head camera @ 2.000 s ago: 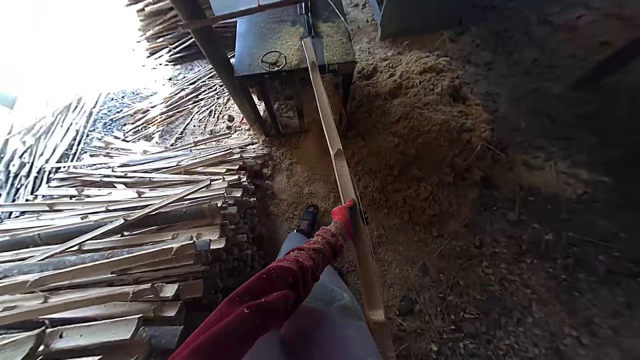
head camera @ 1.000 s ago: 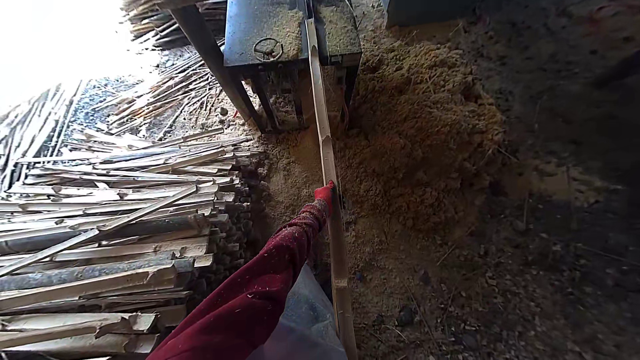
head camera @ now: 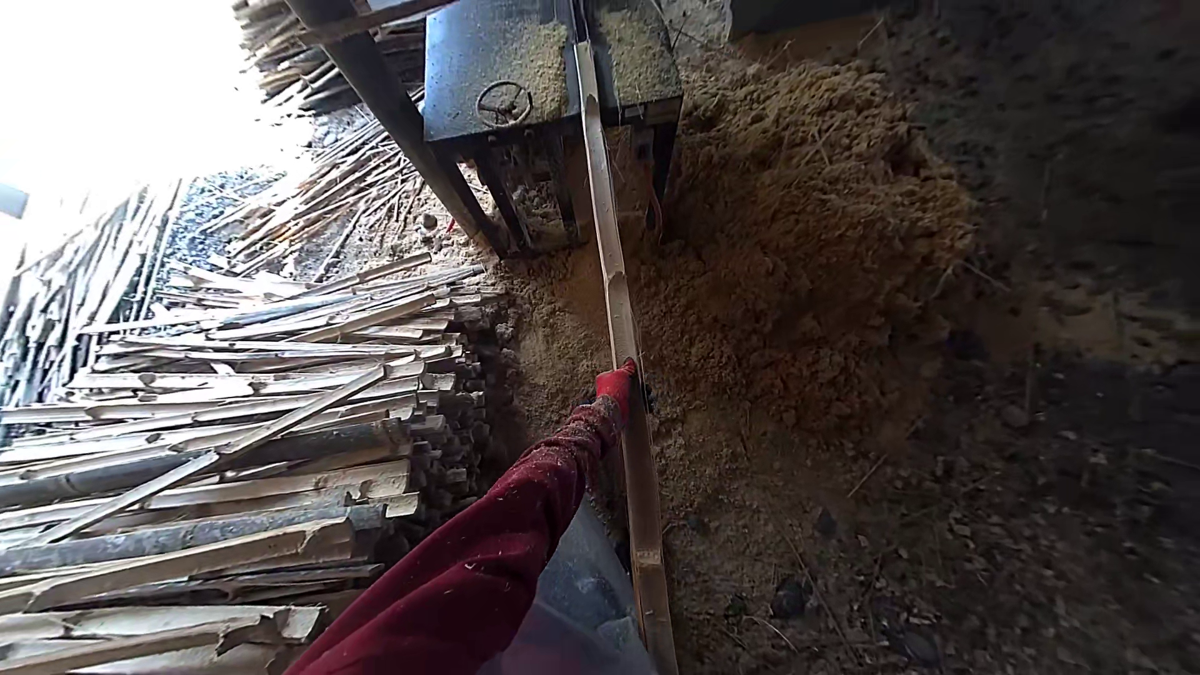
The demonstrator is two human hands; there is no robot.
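My left hand (head camera: 619,386), in a red glove below a dark red sleeve dusted with sawdust, grips a long split bamboo strip (head camera: 611,267) around its middle. The strip's far end lies on a dark metal machine table (head camera: 469,80), in line with a narrow slot there; its near end runs past my leg and out at the bottom edge. Sawdust covers parts of the tabletop, and a small spoked handwheel (head camera: 504,103) sits near its front edge. Whether a blade touches the strip cannot be told. My right hand is not in view.
A large stack of split bamboo (head camera: 234,412) fills the left side, its cut ends facing the strip. Thinner strips (head camera: 328,206) lie behind it. A slanting post (head camera: 394,112) stands at the table's left. A sawdust heap (head camera: 806,244) spreads right of the table.
The bamboo strip has moved farther onto the machine table, with my left hand still around it. The view has shifted slightly.
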